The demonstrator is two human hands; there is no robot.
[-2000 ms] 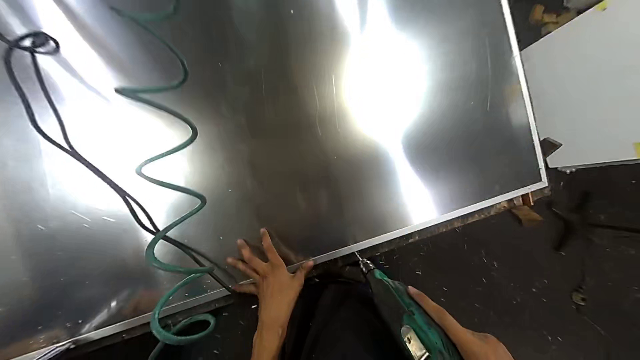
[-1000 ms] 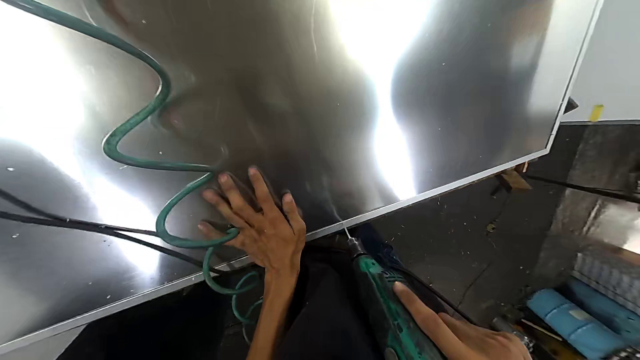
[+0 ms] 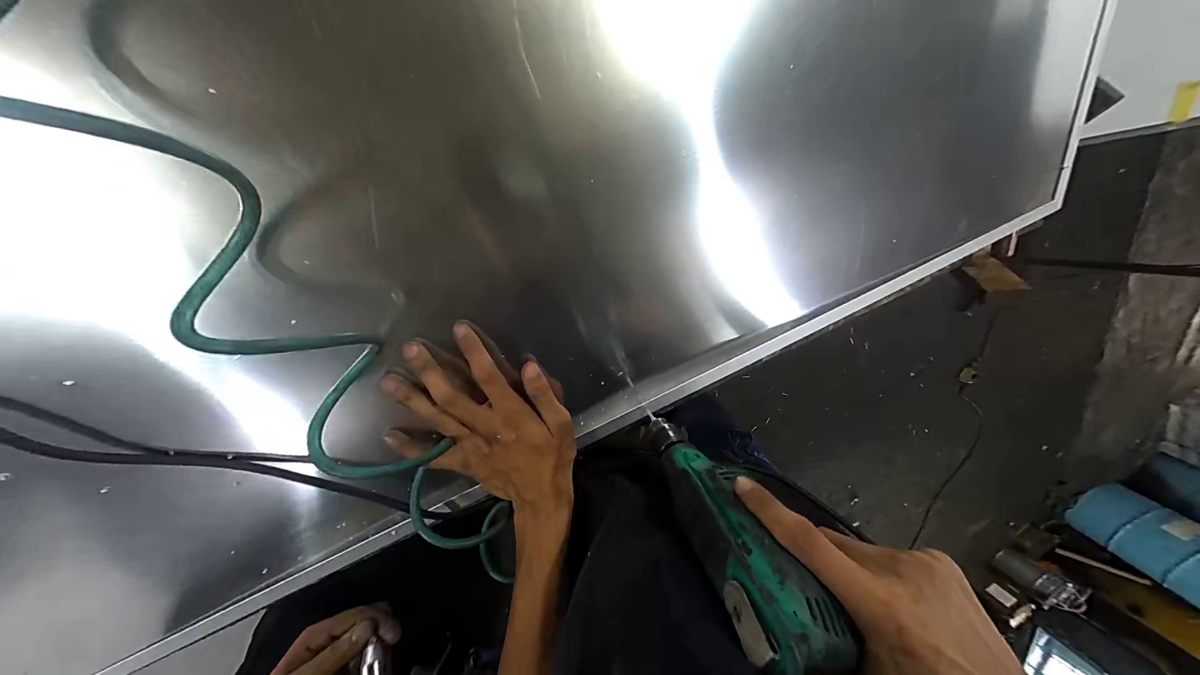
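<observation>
My left hand (image 3: pixel 502 422) lies with spread fingers on the shiny metal sheet (image 3: pixel 525 225), close to its near edge. A green coiled hose (image 3: pixel 220 272) runs over the sheet and passes by my thumb and wrist. In my right hand (image 3: pixel 891 591) is a green and black power drill (image 3: pixel 750 562). The drill's chuck (image 3: pixel 665 432) carries a thin bit, whose tip meets the pale edge strip (image 3: pixel 731 366) of the sheet, right of my left hand. My right palm is partly out of view.
Another person's hand (image 3: pixel 342 642) holds a metal tool (image 3: pixel 373 656) below the sheet's edge at lower left. Black cables (image 3: pixel 187 457) cross the sheet. A wooden block (image 3: pixel 996 274) sits under the right corner. Blue rolls (image 3: pixel 1130 530) and loose tools lie on the floor at lower right.
The view has moved closer to the edge. My left hand has come down flatter on the sheet beside the green hose. Another person's hand now shows at lower left.
</observation>
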